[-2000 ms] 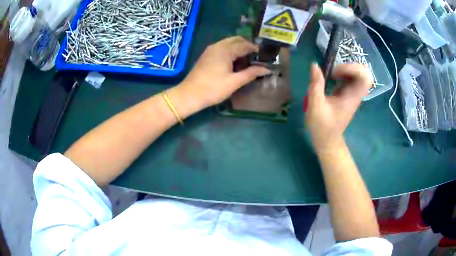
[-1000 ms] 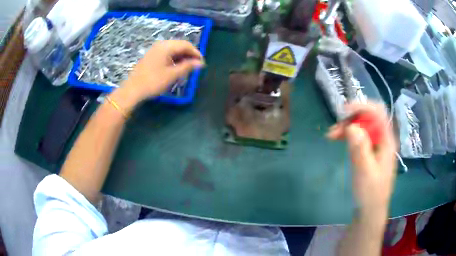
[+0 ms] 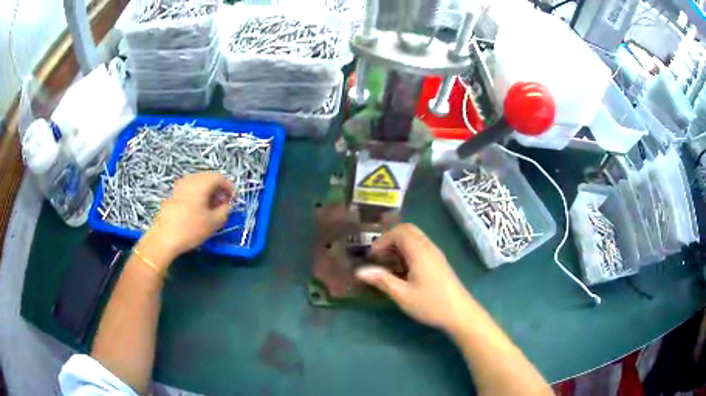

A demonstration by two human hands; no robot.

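The hand press [image 3: 387, 131] stands in the middle, with a warning label [image 3: 381, 183] on its front. Its lever ends in a red ball knob [image 3: 529, 108], raised at the right. My right hand [image 3: 414, 271] is at the small steel fixture [image 3: 362, 240] on the brown base plate [image 3: 333, 265]; thumb and fingers are around the fixture, and whether they hold a part is hidden. My left hand [image 3: 193, 210] is over the blue tray [image 3: 267, 193], fingers curled down at the heaped slim metal parts [image 3: 155, 166]; no held part can be made out.
A clear box of metal parts [image 3: 495, 213] stands right of the press, with a white cord [image 3: 563, 224] curving round it. A smaller clear box [image 3: 604, 240] is farther right. Stacked clear boxes [image 3: 282, 62] are behind the tray. A bottle [image 3: 58, 174] and black smartphone [image 3: 87, 286] are at left.
My right hand has left the red knob and moved to the fixture; the lever is now up. My left hand has gone from the press to the tray. The view has tilted up.
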